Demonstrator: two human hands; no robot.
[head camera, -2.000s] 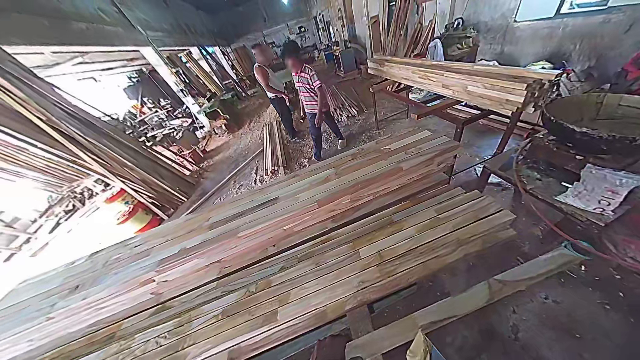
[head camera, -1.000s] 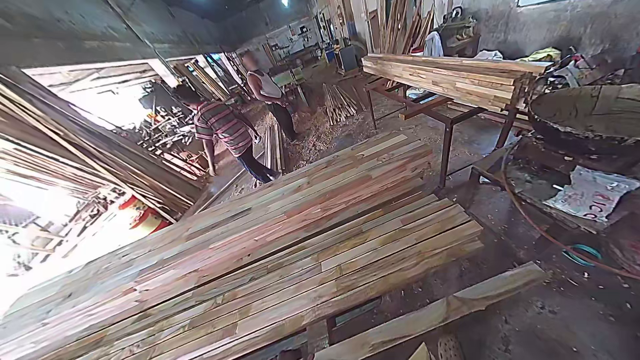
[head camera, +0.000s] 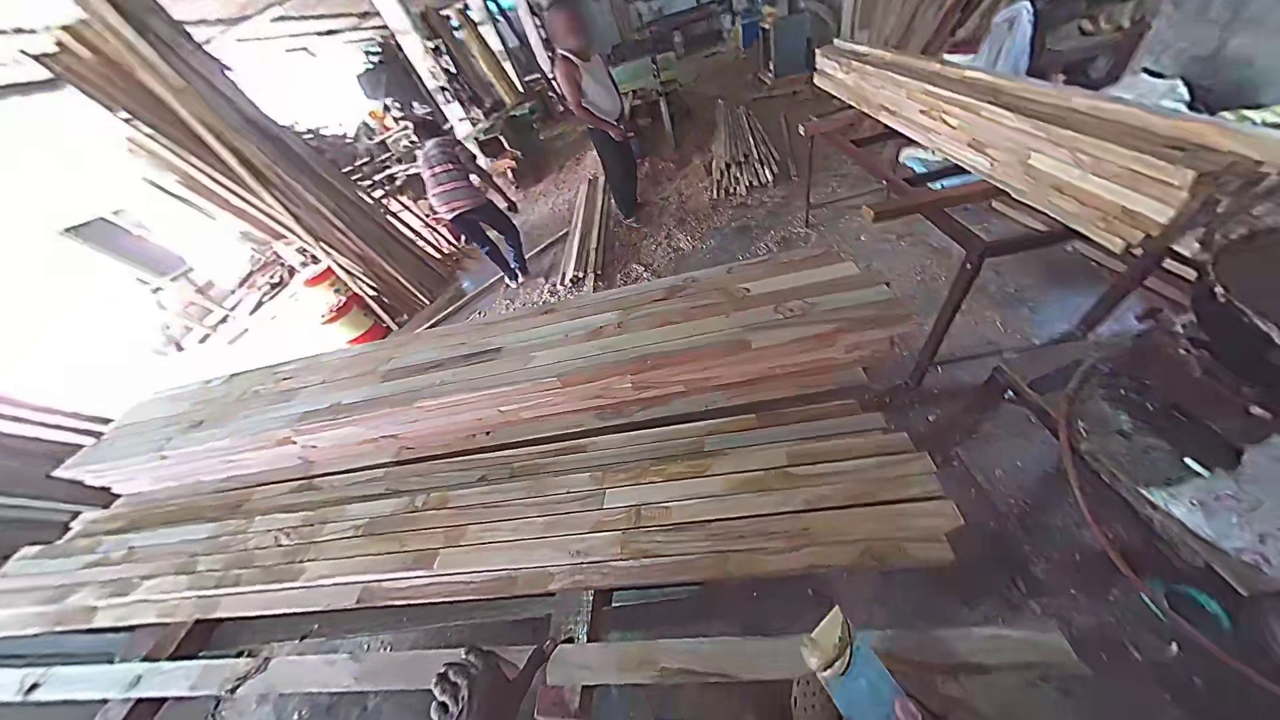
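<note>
Neither my left hand nor my right hand can be made out with certainty. Long jointed wood strips (head camera: 620, 470) lie side by side in two broad groups, with a dark gap between them. Below them, a separate narrow board (head camera: 690, 660) rests across a metal support (head camera: 572, 615). At the bottom edge, a blue object with a pale, blunt tip (head camera: 865, 675) overlaps this board; what it is cannot be told. A grey, knobbly bundle (head camera: 460, 685) shows left of it, beside a dark shape, also unclear.
Two people (head camera: 465, 195) (head camera: 600, 110) stand beyond the strips, near a bundle of sticks (head camera: 585, 235). Stacked timber (head camera: 1010, 140) lies on a metal frame (head camera: 940, 320) at the right. A hose (head camera: 1085, 500) crosses the floor. Planks (head camera: 260, 150) lean at the left.
The person in the striped shirt has moved left, away from beside the other person, and was bending a second ago. The view has tilted down and turned left.
</note>
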